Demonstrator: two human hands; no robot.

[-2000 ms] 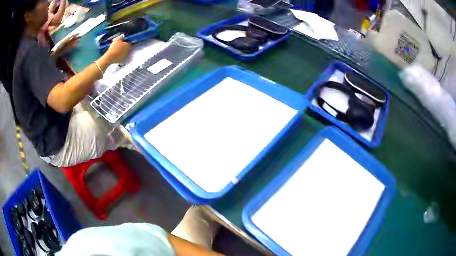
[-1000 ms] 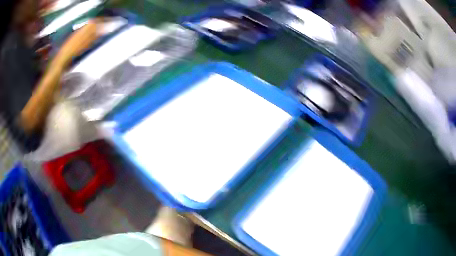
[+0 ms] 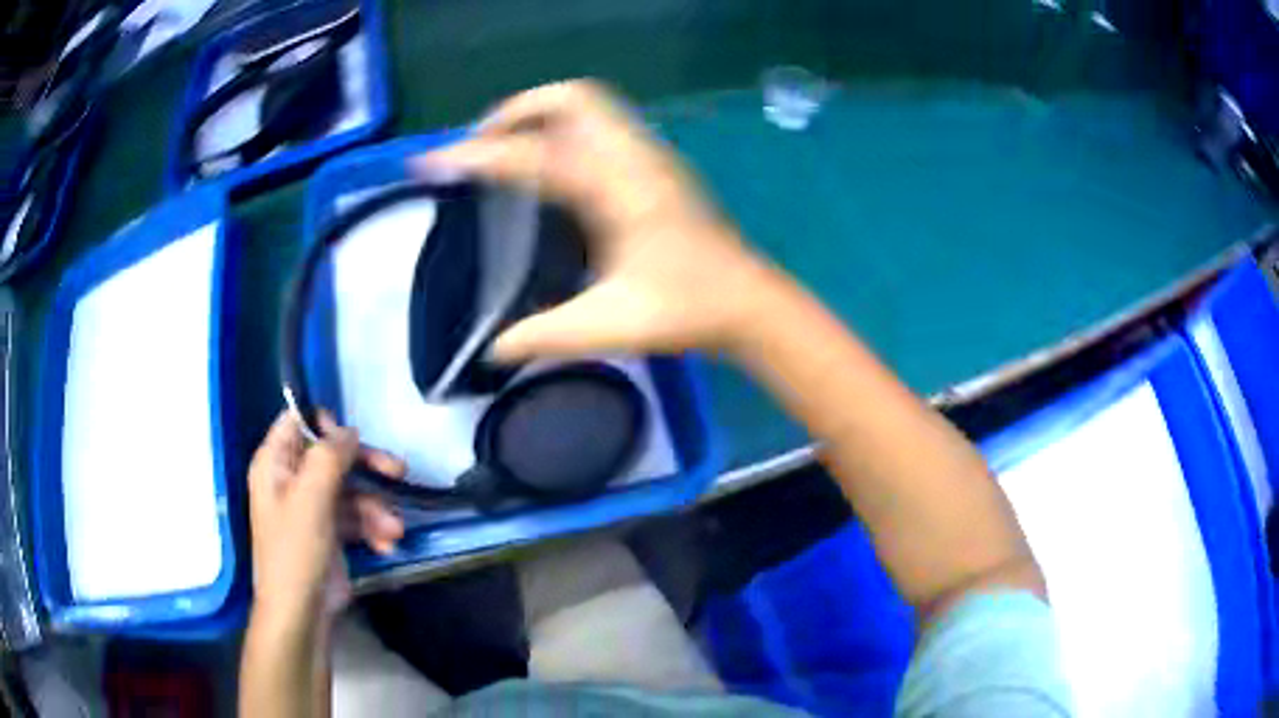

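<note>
Black headphones (image 3: 299,309) are held over a white-lined blue tray (image 3: 701,421), with the curved headband to the left. The lower round earcup (image 3: 564,432) faces up. My left hand (image 3: 302,491) grips the headband at the lower left; a thin white stick tip (image 3: 291,403) shows by its fingers. My right hand (image 3: 631,246) is blurred and spans the upper earcup (image 3: 561,260), thumb below and fingers above, partly hiding it. A black oblong case with a pale rim (image 3: 442,288) lies beside that earcup; its far end is hidden.
A white-lined blue tray (image 3: 147,421) stands at left. Another blue tray with black headphones (image 3: 281,105) is beyond it. A small clear cup (image 3: 793,98) stands on the green bench (image 3: 898,225). Blue bins (image 3: 1178,421) with a white sheet (image 3: 1122,561) are at lower right, below the bench edge.
The view has swung right. The neighbouring worker and red stool are out of view. Both my hands, unseen before, are now on headphones over the tray.
</note>
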